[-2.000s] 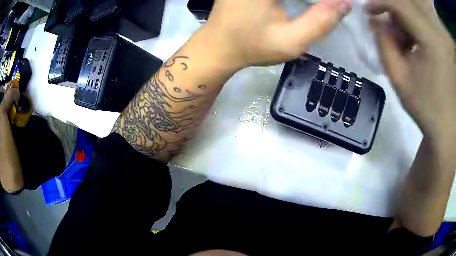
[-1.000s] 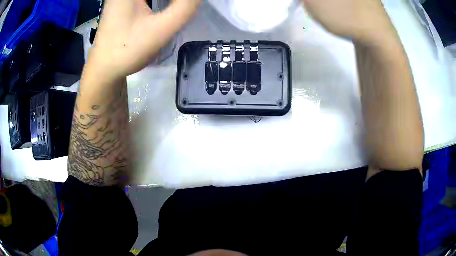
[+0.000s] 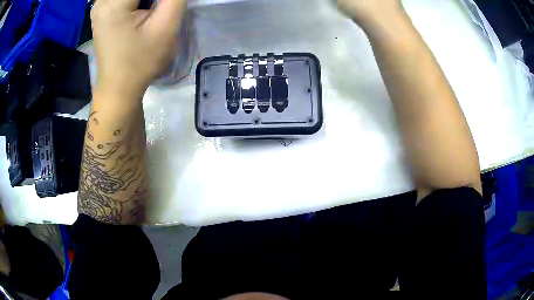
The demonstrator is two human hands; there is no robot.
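A black end panel (image 3: 212, 108) with a raised rim and corner screw points faces up on the white bench cover. Four black leads or clips (image 3: 263, 91) lie side by side on it, with shiny upper parts. A translucent bag (image 3: 234, 29) lies or hangs beyond it, spanning toward both hands, with crinkled film beside my left hand. My left hand (image 3: 137, 44) is at the upper left, its fingertips cut off by the top edge. My right hand (image 3: 372, 9) is at the top, blurred and mostly cut off. Neither hand touches the panel.
Several black units (image 3: 61, 155) stand on the bench at the left, beside my left forearm. A blue crate (image 3: 50, 29) is behind them at the upper left. Blue crates (image 3: 509, 217) also show below the bench at the right. Part of a person in dark clothing shows at the lower left.
The view has swung left and levelled, so the panel appears nearer the middle. The bright white bundle between my hands now shows as a wider, flatter translucent sheet.
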